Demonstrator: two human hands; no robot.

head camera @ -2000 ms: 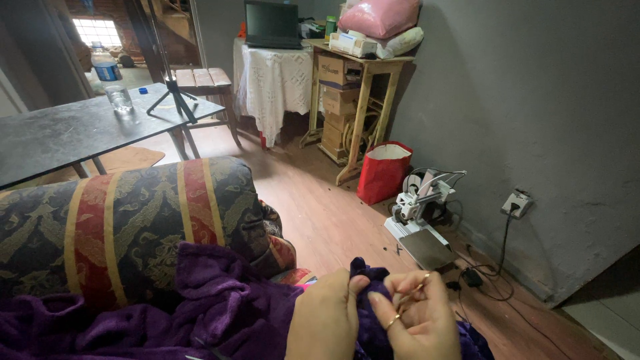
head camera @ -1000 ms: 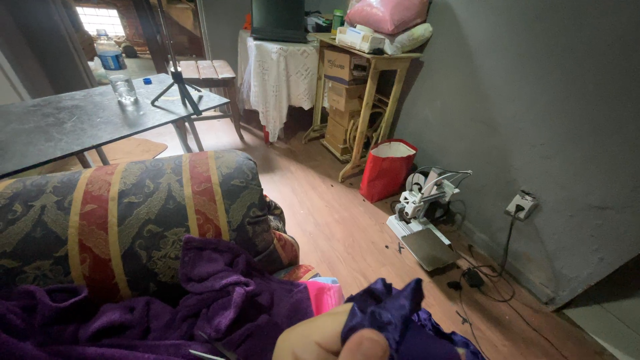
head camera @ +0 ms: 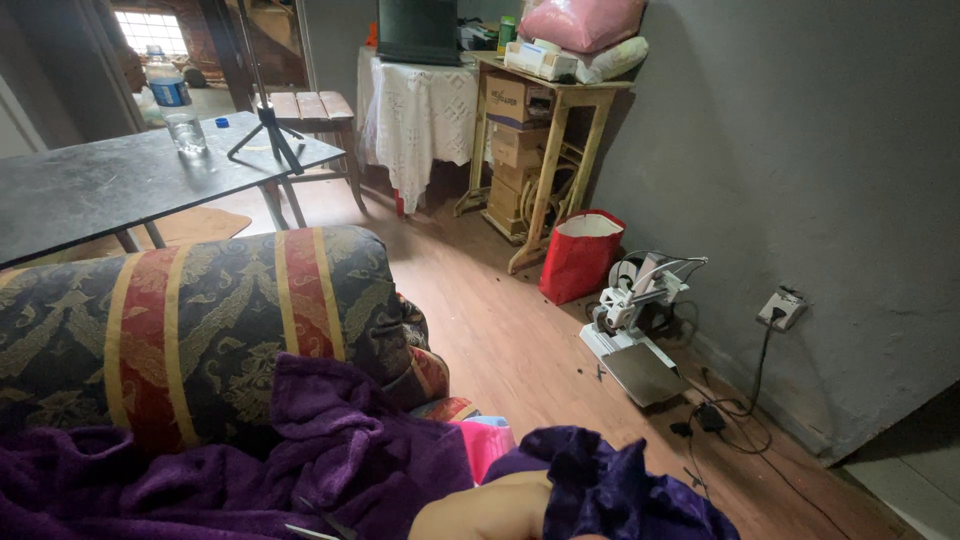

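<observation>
My left hand (head camera: 484,510), low in the head view, grips a bunched dark purple shiny cloth (head camera: 630,487) that drapes over its fingers. Only a sliver of a fingertip shows at the bottom edge below the cloth, and my right hand cannot be made out. A purple fleece blanket (head camera: 337,442) lies left of my left hand, with metal blades (head camera: 311,531), apparently scissors, on it near the bottom edge. Bright pink fabric (head camera: 486,448) shows between blanket and dark cloth.
The patterned sofa arm (head camera: 225,322) is at left, behind it a table (head camera: 90,176) with a plastic bottle (head camera: 176,105) and small tripod (head camera: 268,124). On the floor at right stand a red bag (head camera: 577,262), a small 3D printer (head camera: 637,330) and cables (head camera: 742,420) leading to a wall socket (head camera: 780,309).
Two seconds ago both hands pinched the dark cloth together; the right hand has since dropped out of sight. The dark cloth now spreads wider over my left hand.
</observation>
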